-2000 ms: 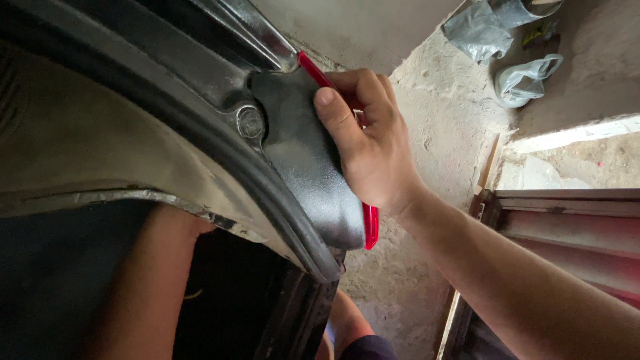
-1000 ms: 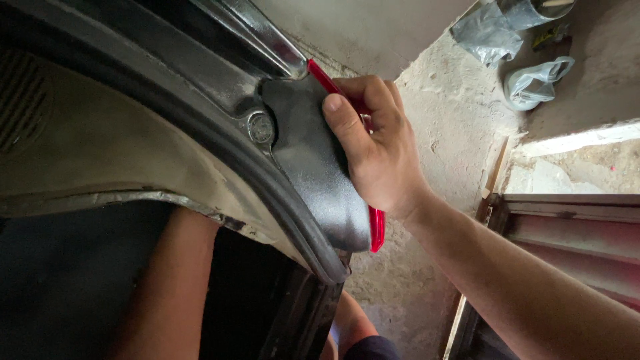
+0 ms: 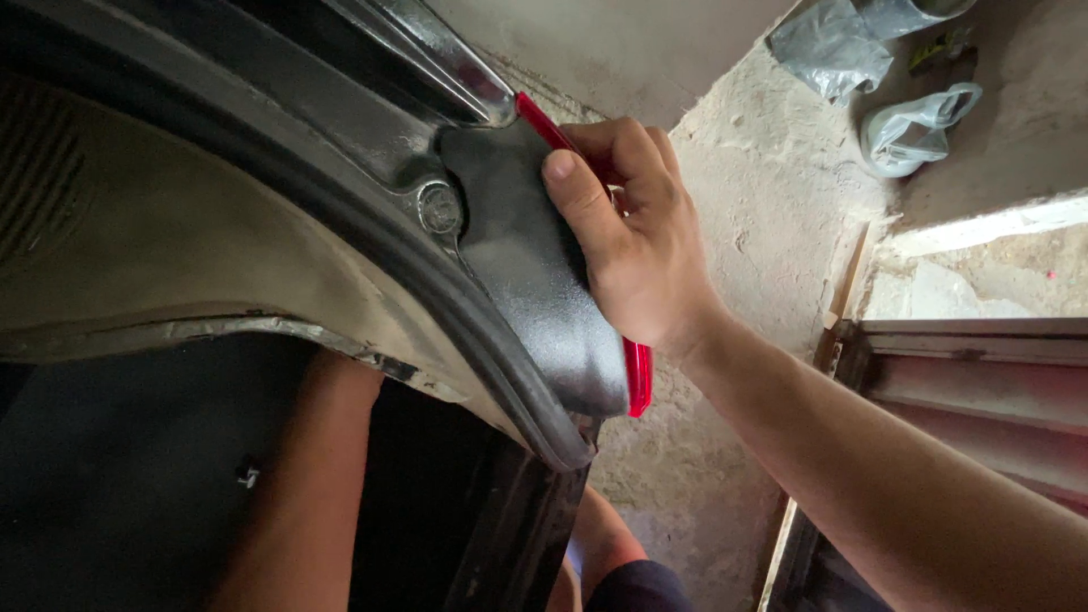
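My right hand [image 3: 637,229] grips the outer edge of a car's tail light, with the thumb on the near side and the fingers curled over the far side. The light's red lens edge [image 3: 639,378] shows above and below the hand. Its dark housing side or the black body panel [image 3: 544,280] lies beside the lens; which of these it is I cannot tell. A black rubber weatherstrip [image 3: 459,314] curves past it, near a round plug [image 3: 440,206]. My left forearm [image 3: 319,467] reaches up behind the beige trim panel [image 3: 212,229], which hides my left hand.
Trim with a ragged lower edge [image 3: 255,323] borders the dark opening around my left forearm. Plastic bags [image 3: 909,140] lie at the upper right. A slatted metal panel [image 3: 977,408] stands at the right, by rough concrete [image 3: 748,212]. My leg shows at the bottom.
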